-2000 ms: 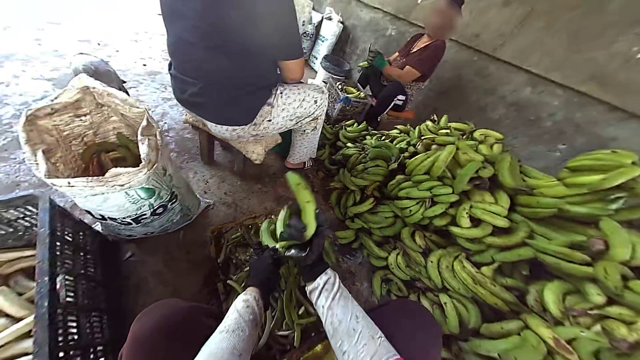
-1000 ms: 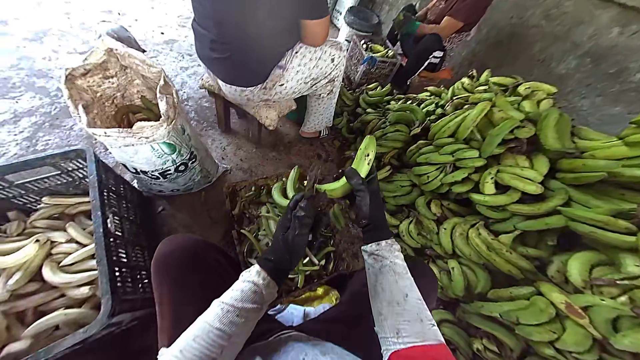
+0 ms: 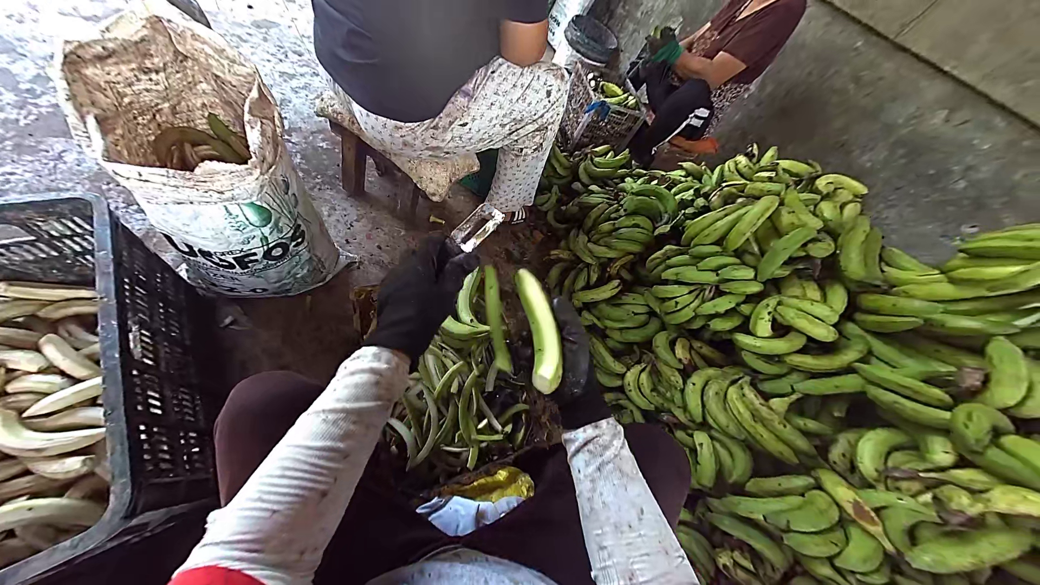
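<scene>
My left hand (image 3: pixel 422 296), in a dark glove, is closed round a peeler (image 3: pixel 478 227) with a pale metal frame, its head pointing up and right. A partly peeled green plantain (image 3: pixel 539 331) stands nearly upright in my gloved right hand (image 3: pixel 578 366), pale flesh showing along it and at its lower end. Just left of it, a strip of green peel (image 3: pixel 496 318) is apart from the plantain. Below both hands lies a heap of green peels (image 3: pixel 455 398) between my knees. Whole green plantains (image 3: pixel 723 276) are piled beside my right hand.
A black plastic crate (image 3: pixel 162 382) of peeled plantains (image 3: pixel 53 406) stands at the left, with an open woven sack (image 3: pixel 236 219) behind it. One person sits on a wooden stool (image 3: pixel 355 158) ahead. Another sits farther back by a crate (image 3: pixel 605 126) and a dark bucket (image 3: pixel 591 39).
My left hand has moved away from the plantain, up and to the left. More pale flesh shows on the plantain, and a peel strip is now apart from it.
</scene>
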